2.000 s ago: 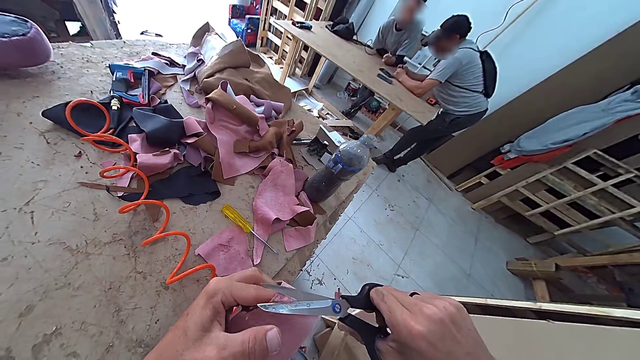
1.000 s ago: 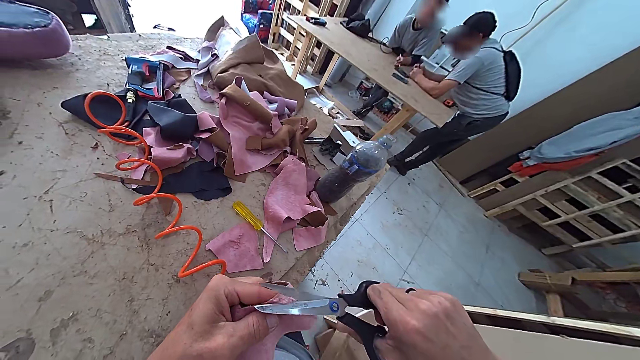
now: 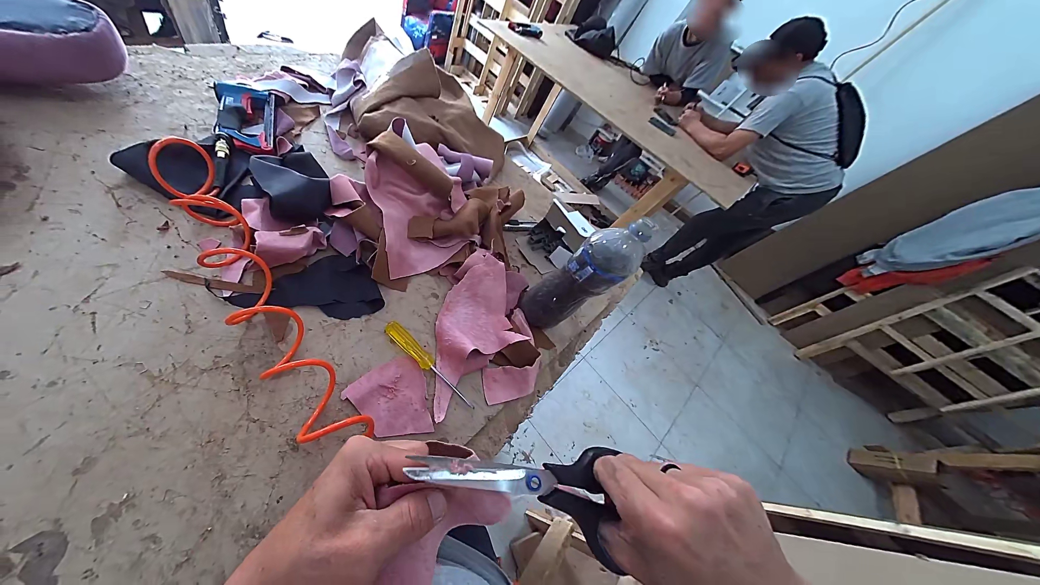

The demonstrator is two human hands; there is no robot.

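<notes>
My left hand (image 3: 349, 512) pinches a piece of pink leather (image 3: 455, 512) with a brown side, low in the view. My right hand (image 3: 682, 512) holds black-handled scissors (image 3: 520, 479), their blades pointing left across the leather by my left fingertips. Just beyond, on the worktable (image 3: 146, 390), are a pink leather scrap (image 3: 394, 394) and a yellow-handled screwdriver (image 3: 414, 348). An orange coiled air hose (image 3: 280, 366) runs to a blue and red pneumatic stapler (image 3: 240, 114). Pink, brown and black leather scraps (image 3: 406, 203) are heaped farther back.
A plastic bottle (image 3: 581, 276) with dark contents leans near the worktable's right edge. Two people stand at a wooden table (image 3: 601, 89) at the back. Wooden frames (image 3: 934, 349) are at the right, over a tiled floor (image 3: 674, 382). A purple cushion (image 3: 57, 41) lies top left.
The scissor blades stood wider apart two seconds ago and are now closer together over the leather. More of the pink piece hangs in view below the blades.
</notes>
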